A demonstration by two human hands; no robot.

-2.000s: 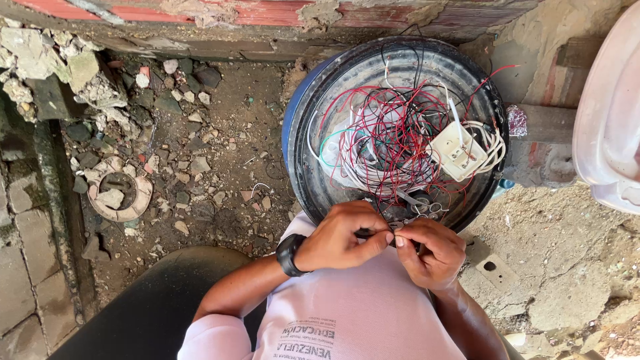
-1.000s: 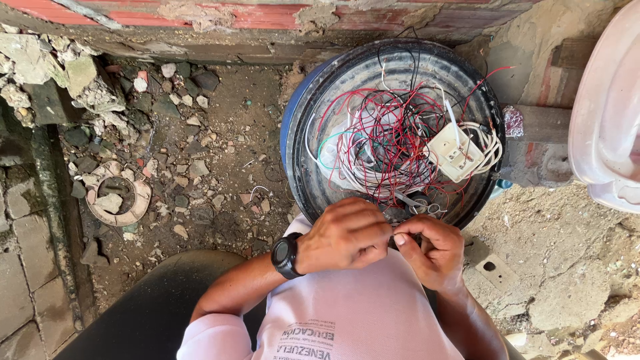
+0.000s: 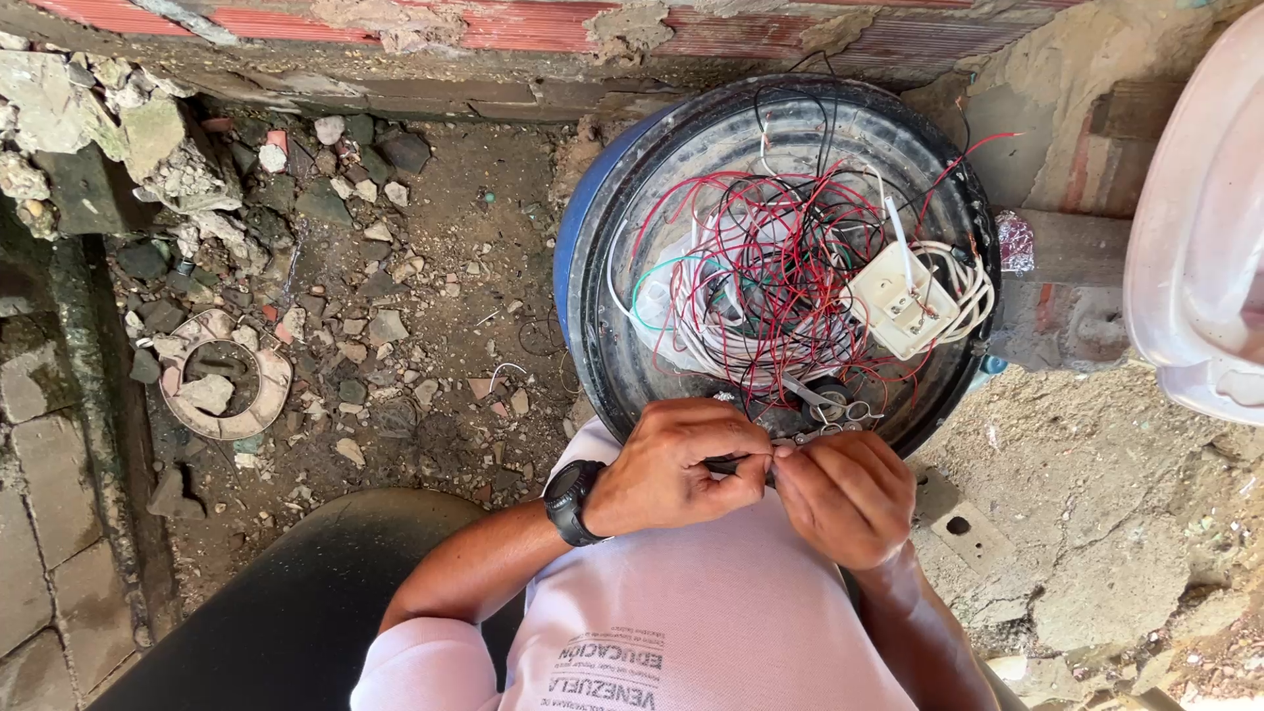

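Observation:
My left hand (image 3: 686, 466), with a black watch on its wrist, pinches something small and dark at the near rim of a black drum lid (image 3: 617, 341). Touching it at the fingertips, my right hand (image 3: 847, 494) is pinched too; what lies between the fingers is too small to tell. On the lid, just beyond my hands, are scissors (image 3: 805, 393) with metal handles. Farther in lies a tangle of red and black wires (image 3: 790, 267) over a coil of white cable (image 3: 716, 346). A white plastic electrical box (image 3: 904, 301) with a cable rests at the right of the tangle.
A brick wall (image 3: 533, 30) runs behind the blue drum (image 3: 588, 212). Rubble and a broken ring (image 3: 272, 380) lie on the ground at left. A translucent plastic tub (image 3: 1165, 237) stands at the right edge. Below left is a dark rounded surface (image 3: 296, 592).
Both hands stay together at the lid's near rim. My left hand's fingers have shifted a little between the frames. The wires and the box have not plainly moved.

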